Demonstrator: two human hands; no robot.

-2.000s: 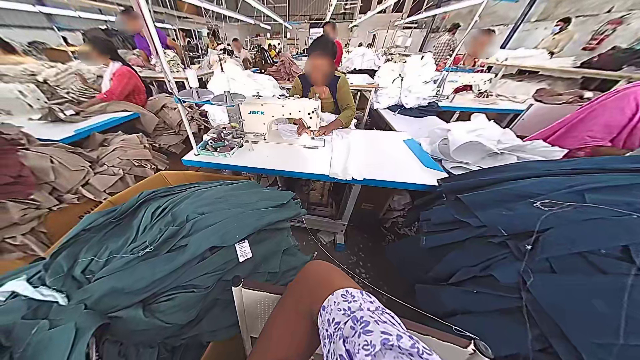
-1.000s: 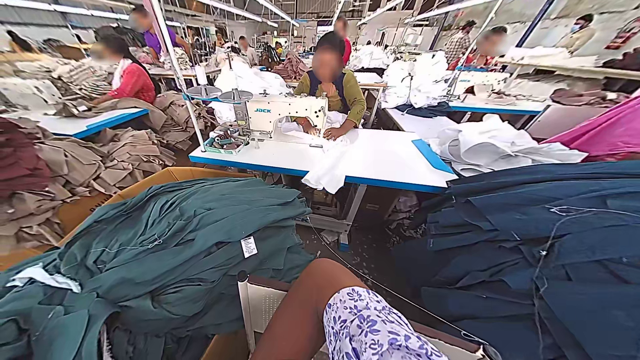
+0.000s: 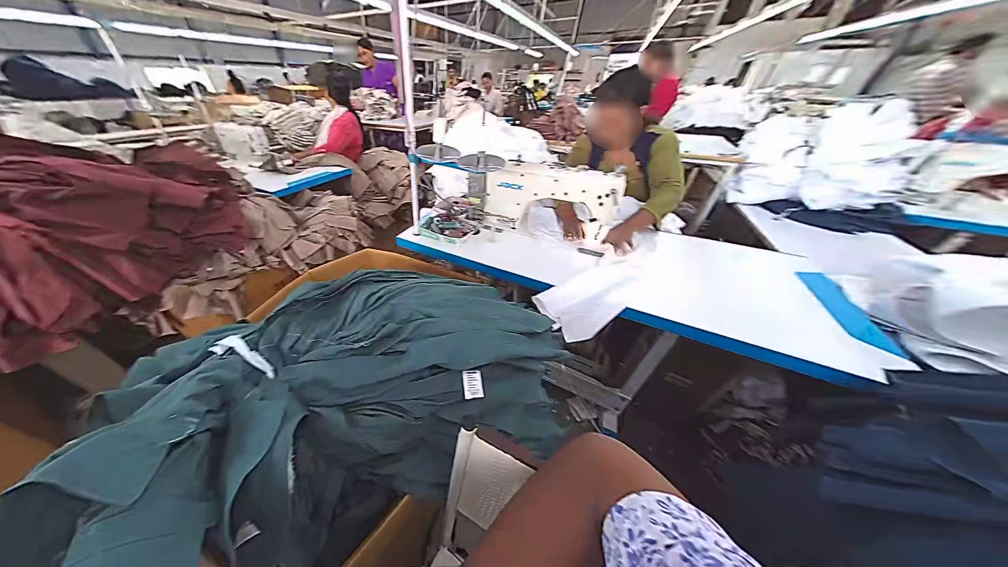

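Observation:
Neither of my hands is in view; what they hold or touch cannot be told. A bent bare arm [image 3: 575,504] with a white and purple floral sleeve [image 3: 669,528] rises from the bottom edge, its hand out of sight. Left of it lies a big heap of dark green cloth pieces [image 3: 378,339], bearing a small printed white label [image 3: 472,384] and a white strip [image 3: 244,354]. A perforated light panel with a metal edge [image 3: 484,480] stands between the heap and the arm. Dark blue cloth [image 3: 929,457] is piled at the lower right.
Ahead, a co-worker [image 3: 630,157] has both hands on white cloth [image 3: 594,291] at a Jack sewing machine [image 3: 543,189] on a blue-edged white table [image 3: 732,291]. Maroon cloth [image 3: 102,228] and beige pieces [image 3: 315,224] lie at left. A cardboard box edge [image 3: 370,260] borders the green heap.
The view has swung left, bringing more maroon cloth in. The co-worker's white cloth has shifted and now hangs over the table's front edge.

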